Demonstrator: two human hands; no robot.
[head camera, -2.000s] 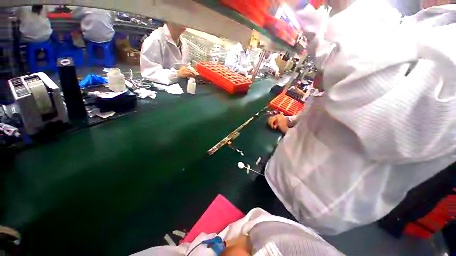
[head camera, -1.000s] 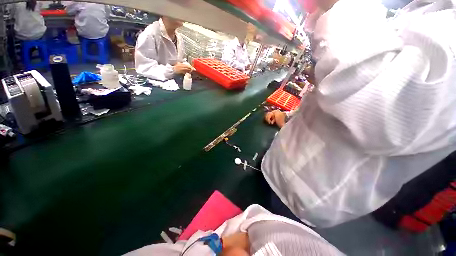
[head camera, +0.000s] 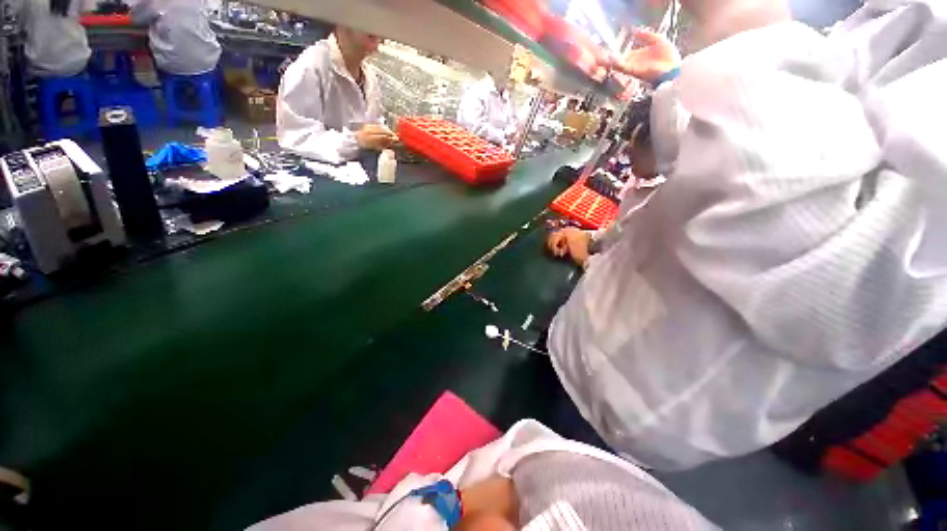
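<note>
My left hand (head camera: 488, 504) shows only in part at the bottom edge. A blue band (head camera: 444, 502) with a thin cord is round its wrist, and white sleeve lies on both sides. Its fingers are hidden, so I cannot tell what it holds. My right hand is not in view. A bright pink sheet (head camera: 436, 441) lies at the belt's near edge, partly under my sleeve. A dark part with an orange-gold piece (head camera: 470, 286) lies beside the long yellow-brown strip (head camera: 447, 294) on the green belt (head camera: 270, 311).
A person in a white smock (head camera: 727, 259) stands close on the right. A white disc with a cord (head camera: 492, 332) lies near them. Red trays stand on the far side (head camera: 455, 148) and farther along (head camera: 585, 204). A white-grey machine (head camera: 64, 205) stands at left. A metal shelf (head camera: 415, 23) runs overhead.
The person at right now has a raised hand by the overhead shelf. The view has shifted slightly. My left hand and the pink sheet keep about the same place.
</note>
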